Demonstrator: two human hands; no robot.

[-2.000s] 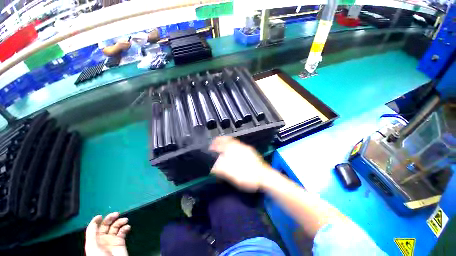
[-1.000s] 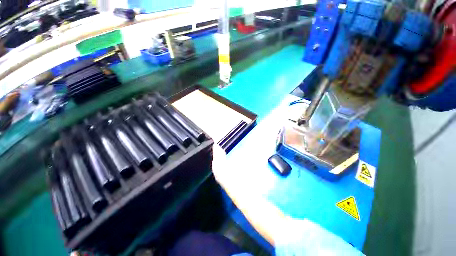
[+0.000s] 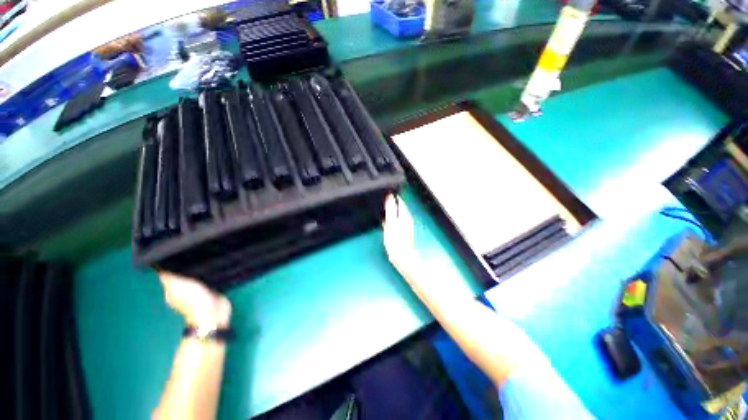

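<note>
A stack of black slotted trays (image 3: 279, 201) stands on the green bench top, its top tray filled with a row of thick black folded tripods (image 3: 246, 135). My left hand (image 3: 195, 299) is at the stack's near left corner, its fingers partly hidden under the edge. My right hand (image 3: 398, 225) is against the right end of the stack. Both hands hold the stack between them. A shallow black-rimmed box (image 3: 525, 164) with a tan bottom lies to the right, with a few thin black rods (image 3: 529, 246) at its near end.
Black tray stacks (image 3: 37, 336) stand at the left edge. A blue machine table with a small black object (image 3: 619, 353) and a machine (image 3: 697, 312) is at right. A post (image 3: 554, 57) rises behind the box. Another tray stack (image 3: 279, 45) is on the far bench.
The tray stack now sits farther back on the bench, away from my lap. My left hand has come up to its left corner and my right hand to its right end. The view has turned.
</note>
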